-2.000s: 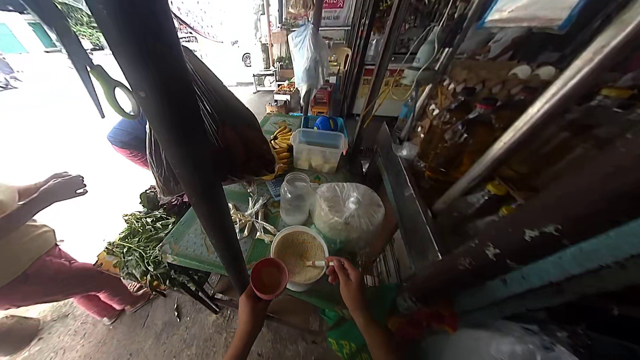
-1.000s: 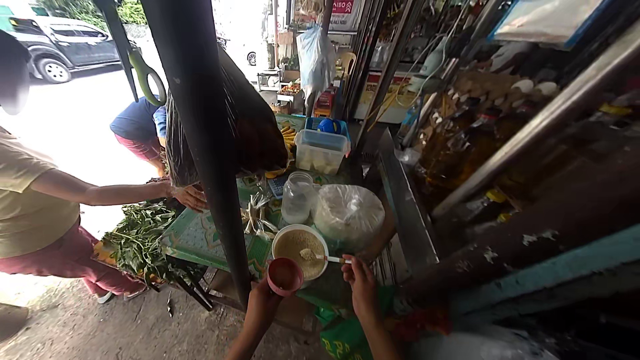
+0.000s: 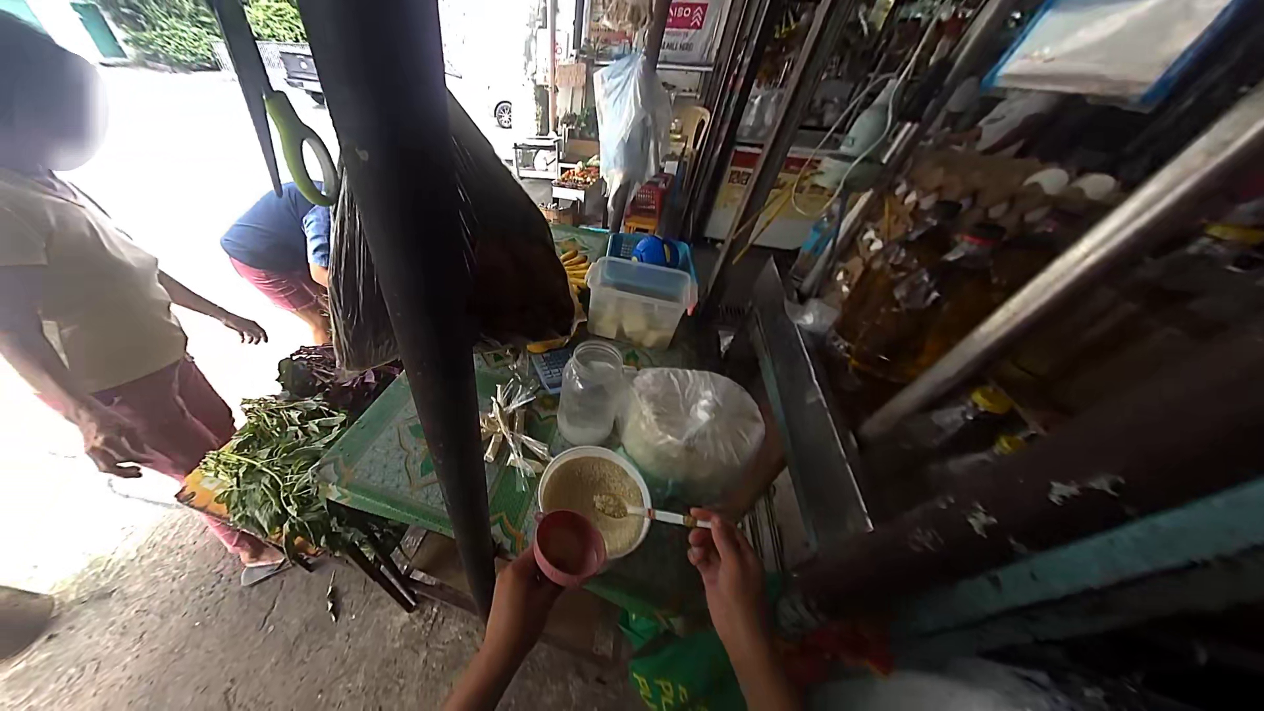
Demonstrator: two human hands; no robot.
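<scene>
My left hand [image 3: 521,596] holds a small reddish-pink plastic cup [image 3: 570,548] at the near left rim of a white tub [image 3: 647,486]. Pale granular powder [image 3: 585,483] fills much of the tub. Between the fingers of my right hand [image 3: 726,558] is the handle of a white spoon [image 3: 664,515]; its bowl carries a heap of the powder over the tub. Behind the tub stand a clear plastic jar [image 3: 590,395] and a knotted clear plastic bag [image 3: 691,430] with pale contents. Small clear packets [image 3: 511,430] lie left of the jar.
A dark post [image 3: 420,247] rises before the green-covered table [image 3: 385,464]. Leafy greens [image 3: 276,474] lie at its left. Farther back are a lidded clear container [image 3: 640,301], bananas [image 3: 574,267] and a calculator [image 3: 551,369]. A person [image 3: 99,286] stands left; another [image 3: 281,237] bends over. Bottles [image 3: 963,286] stand right.
The standing person's hand has left the table edge, where it was one second ago. My hands keep hold of the cup and spoon, and the spoon's bowl now carries a heap of powder.
</scene>
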